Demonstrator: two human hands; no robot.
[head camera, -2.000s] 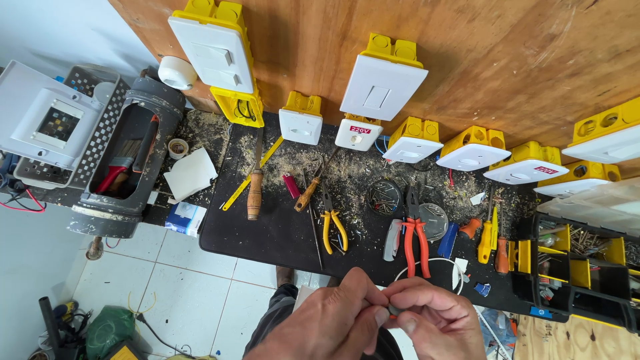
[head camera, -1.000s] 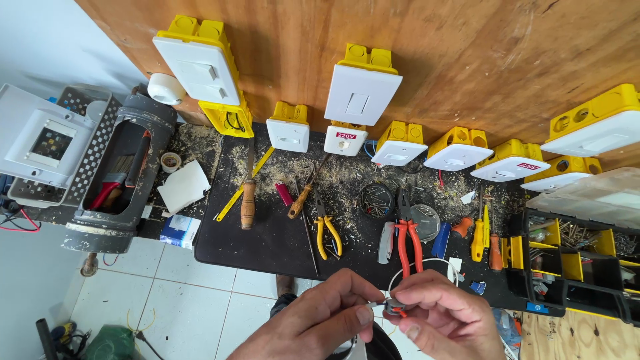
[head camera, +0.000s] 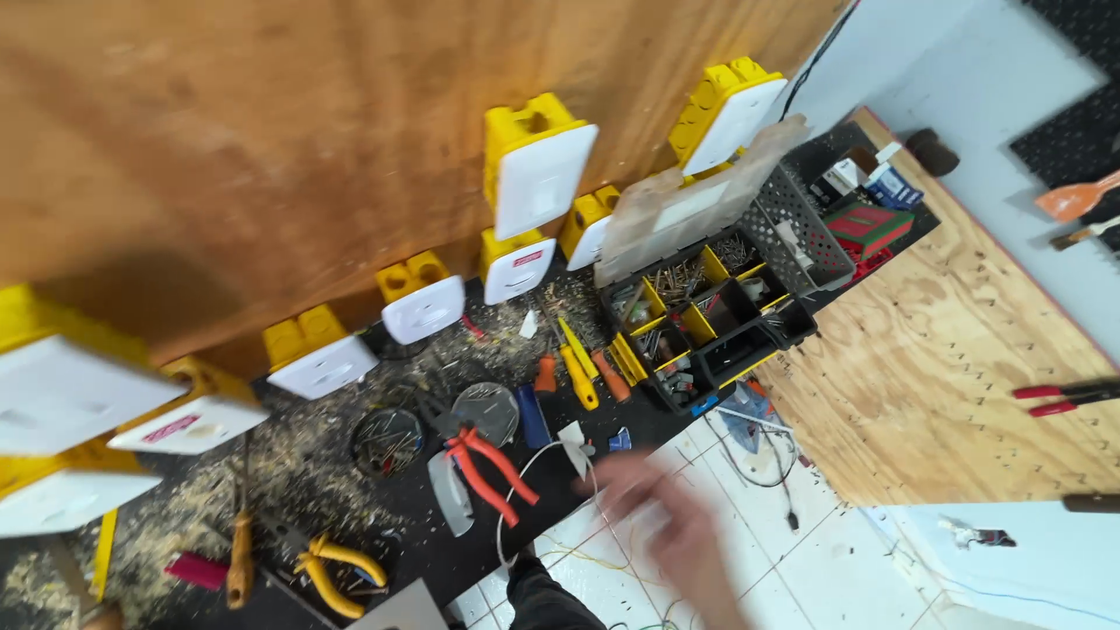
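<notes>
One hand, which looks like my right hand, is blurred by motion at the bench's front edge, beside a loop of white cable; whether it holds anything cannot be told. Left of it lie red-handled pliers, a grey-handled tool and a round tin of screws. Yellow-handled cutters rest nearer the bottom edge. Beyond the hand are a yellow screwdriver and orange-handled tools. My left hand is out of view.
An organizer box of screws and small parts stands open at the bench's right, beside a grey perforated basket. White electrical plates on yellow boxes line the wooden panel. Sawdust covers much of the black bench. A plywood board is at right.
My hands were together in front of the bench, fingering a small part; now they are apart, with one reaching out and the other gone from view. The view has swung right.
</notes>
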